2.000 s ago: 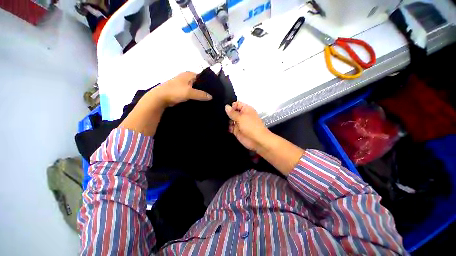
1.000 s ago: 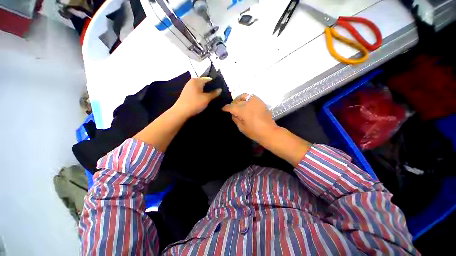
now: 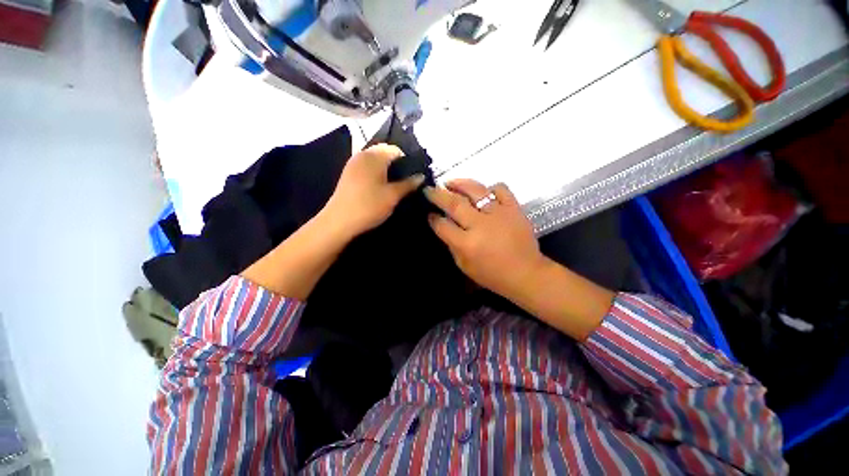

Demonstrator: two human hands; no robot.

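Note:
The black garment piece (image 3: pixel 372 270) spreads over the left of the table and down onto the lap, with its top end under the presser foot area (image 3: pixel 396 88) of the sewing machine. My left hand (image 3: pixel 372 191) pinches the fabric edge (image 3: pixel 410 167) between thumb and fingers, just below the foot. My right hand (image 3: pixel 489 232), with a ring on one finger, holds the same edge with its fingertips just right of the left hand. The hands are close together. The needle itself is too small to make out.
Scissors with red and yellow-orange handles (image 3: pixel 707 104) lie on the table at upper right. Dark thread snips (image 3: pixel 557 20) and a small dark item (image 3: pixel 468 28) lie left of them. A ruler-marked table edge (image 3: pixel 633 172) runs below. A blue crate (image 3: pixel 684 274) stands at right, holding red and dark items.
The view has shifted closer, so the machine and scissors sit differently in the picture. My left hand has moved down from beside the foot and my two hands are now closer together on the fabric edge.

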